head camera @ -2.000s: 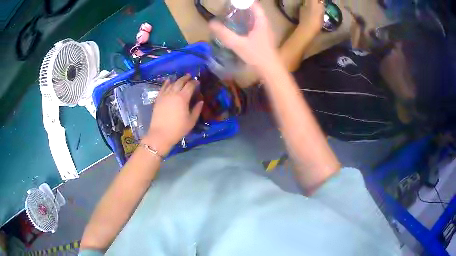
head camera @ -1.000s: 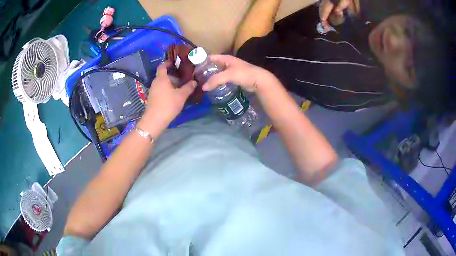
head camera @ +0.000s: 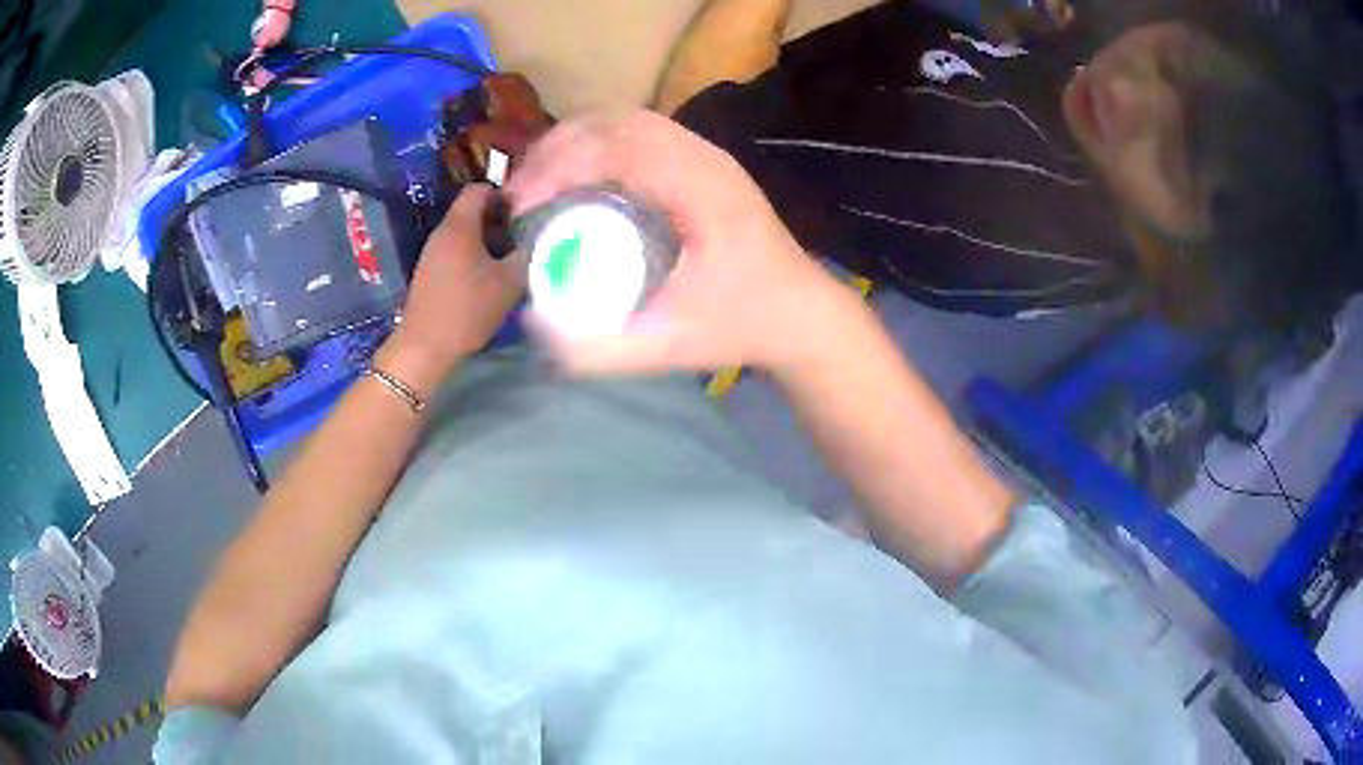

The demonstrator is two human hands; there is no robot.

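The blue plastic tray [head camera: 337, 82] is in front of me at the upper left. It holds the grey equipment box [head camera: 292, 247] with a red-white label, a yellow part [head camera: 251, 356] and a looped black cable [head camera: 168, 321]. A brown-orange item [head camera: 496, 117] is at the tray's right end. My left hand [head camera: 467, 284] is at that end, its fingertips against something dark; its grip is unclear. My right hand [head camera: 673, 224] is closed around the clear plastic bottle, its white-green cap [head camera: 588, 272] facing the camera. The bottle's body is mostly hidden.
A white fan [head camera: 63, 180] and a white strip [head camera: 68, 396] are on the green bench at left. A smaller fan [head camera: 57, 601] is lower left. A person in a dark striped shirt [head camera: 927, 180] is at upper right. A blue metal frame [head camera: 1136, 516] is at right.
The bottle came down from the upper middle to beside my left hand, and its cap now points at the camera. My left hand moved from over the grey box to the tray's right end.
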